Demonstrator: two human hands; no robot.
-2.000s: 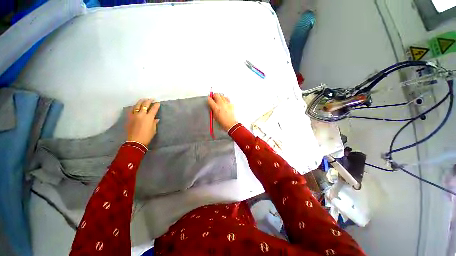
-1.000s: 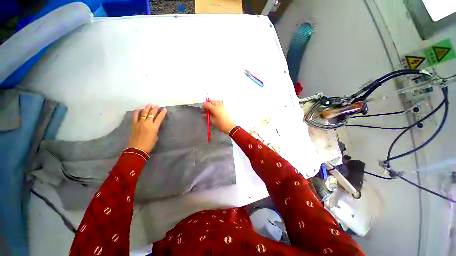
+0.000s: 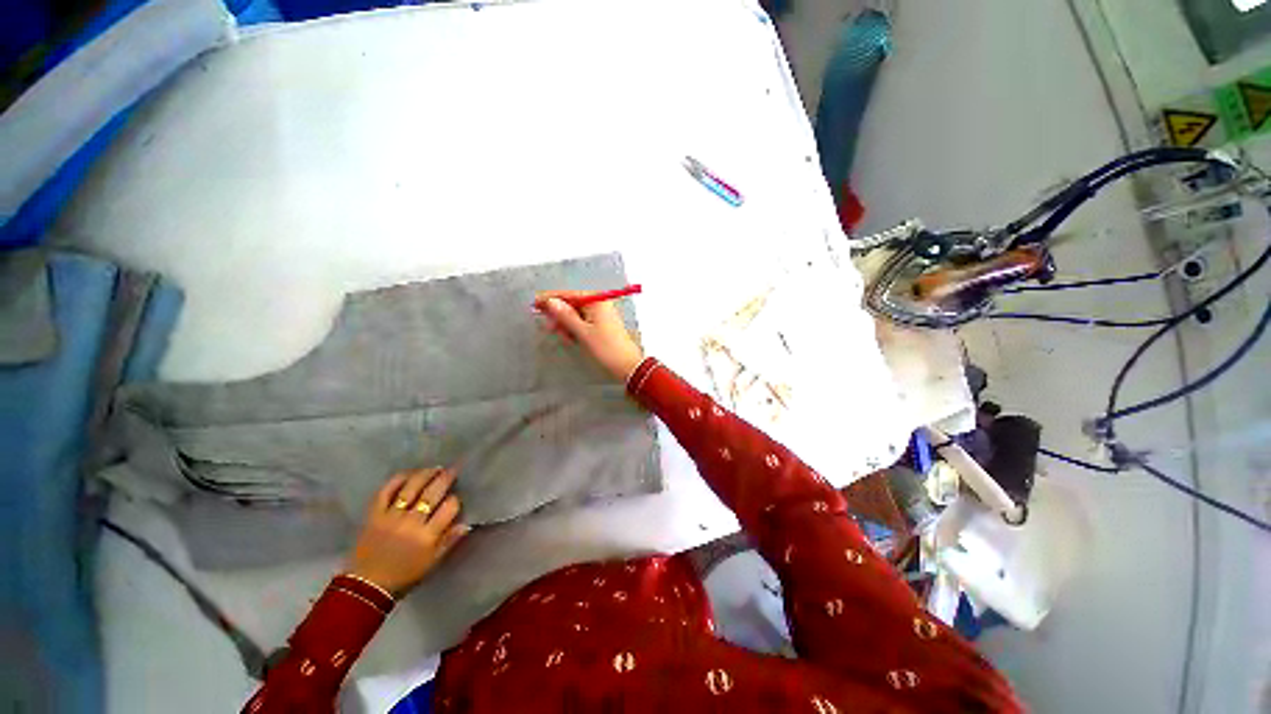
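Note:
A grey cut panel [image 3: 488,342] lies flat on the white padded table, with a curved upper edge at its left part and fanned layers at its narrow left end. My right hand [image 3: 592,328] holds a red pencil [image 3: 611,294] over the panel's upper right part; the pencil lies nearly level, its end pointing right. Whether its tip touches the cloth cannot be told. My left hand [image 3: 409,527], with rings, rests on the panel's lower edge near me, fingers slightly apart and holding nothing.
Folded blue and grey panels [image 3: 84,419] lie at the left, with a dark strip [image 3: 181,593] below. Blue and pink snips [image 3: 714,181] lie at the upper right. A stained white cloth [image 3: 753,356] is at the right corner, beyond it an iron [image 3: 962,279] with black cables.
My left hand has moved from the panel's upper edge down to its lower edge. My right hand has shifted slightly left and down, and the pencil has turned from upright to nearly level.

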